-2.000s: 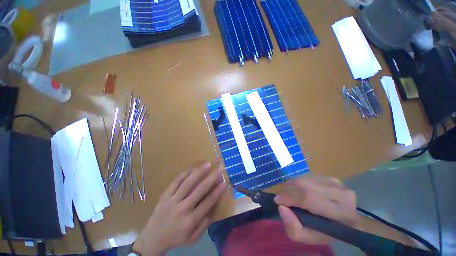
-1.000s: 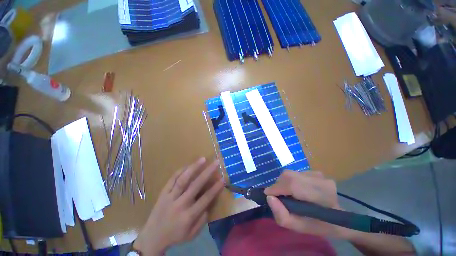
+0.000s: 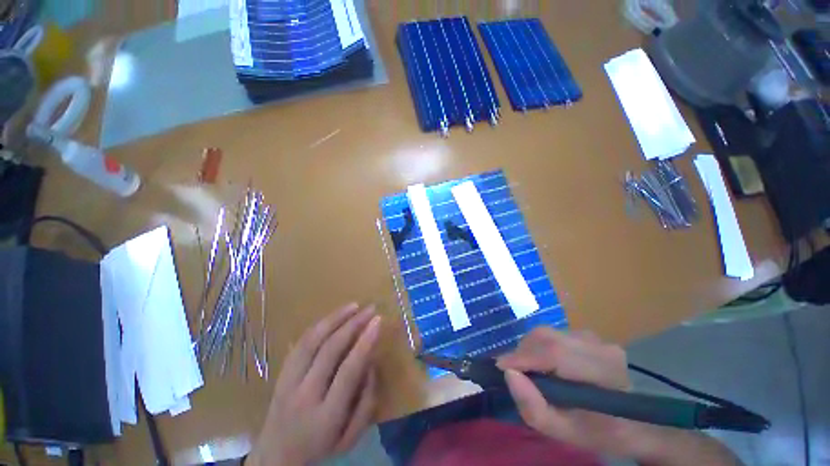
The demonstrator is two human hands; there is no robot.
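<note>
The blue solar cell panel (image 3: 487, 337) lies on the tabletop before me, with two white strips (image 3: 496, 250) and small black pieces (image 3: 403, 229) on it. My right hand (image 3: 564, 378) holds the soldering iron (image 3: 619, 401) like a pen. Its tip is at the panel's lower left corner. My left hand (image 3: 323, 387) lies on the table left of that corner, fingers slightly apart, holding nothing visible. A thin silver ribbon (image 3: 397, 287) runs along the panel's left edge.
Loose silver ribbons (image 3: 238, 282) and white strips (image 3: 150, 328) lie left. A flux bottle (image 3: 100, 168) and amber piece (image 3: 210, 165) are beyond. Cell stacks (image 3: 450, 77) stand at the back. Spare white strips (image 3: 648, 105), short ribbons (image 3: 662, 194) and the iron stand (image 3: 746, 173) are right.
My left hand has drawn back leftward from the panel's corner. The iron tip has shifted slightly between frames and remains near the lower left corner. The whole view has shifted slightly.
</note>
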